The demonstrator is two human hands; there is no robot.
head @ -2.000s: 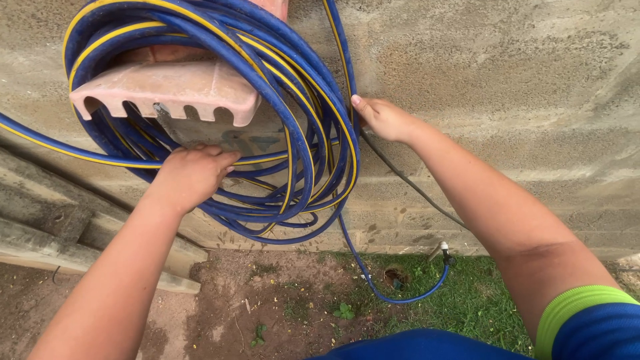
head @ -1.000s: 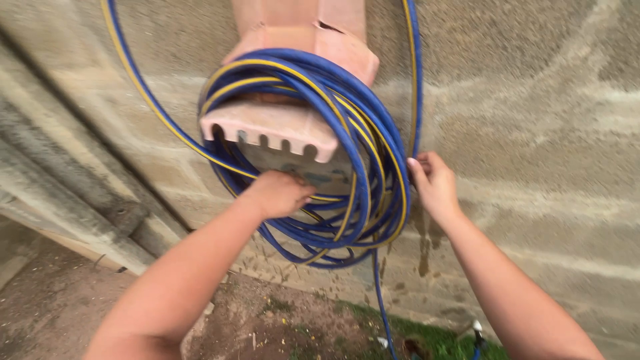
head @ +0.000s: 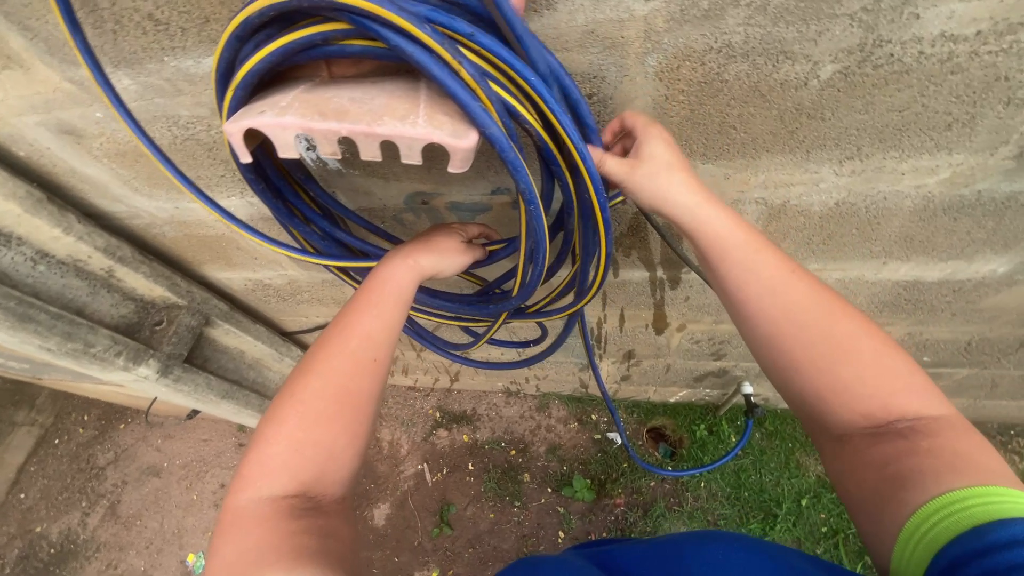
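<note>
A blue garden hose with a yellow stripe [head: 596, 240] hangs in many loops around a faded pink plastic hose hanger [head: 360, 116] on the wall. Inside the coil, my left hand [head: 444, 250] is closed on a strand of the hose near the lower middle. My right hand [head: 644, 160] is at the coil's right edge, thumb and fingers bent together against the outer loops; whether it grips a strand is not clear. One length of hose runs from the left hand up to the top left. Another drops from the coil to a pipe fitting [head: 750, 400] near the ground.
Behind the coil is a rough concrete block wall [head: 840, 104]. A concrete post [head: 152, 320] stands at the left. Bare soil [head: 320, 480] and grass [head: 768, 480] lie below, with a small hole [head: 662, 440] by the hose. A thin dark cable [head: 672, 244] passes behind my right arm.
The hose length at the right that ran upward beside the coil no longer shows there; my right hand has moved up along the coil's edge. My left hand stays inside the loops.
</note>
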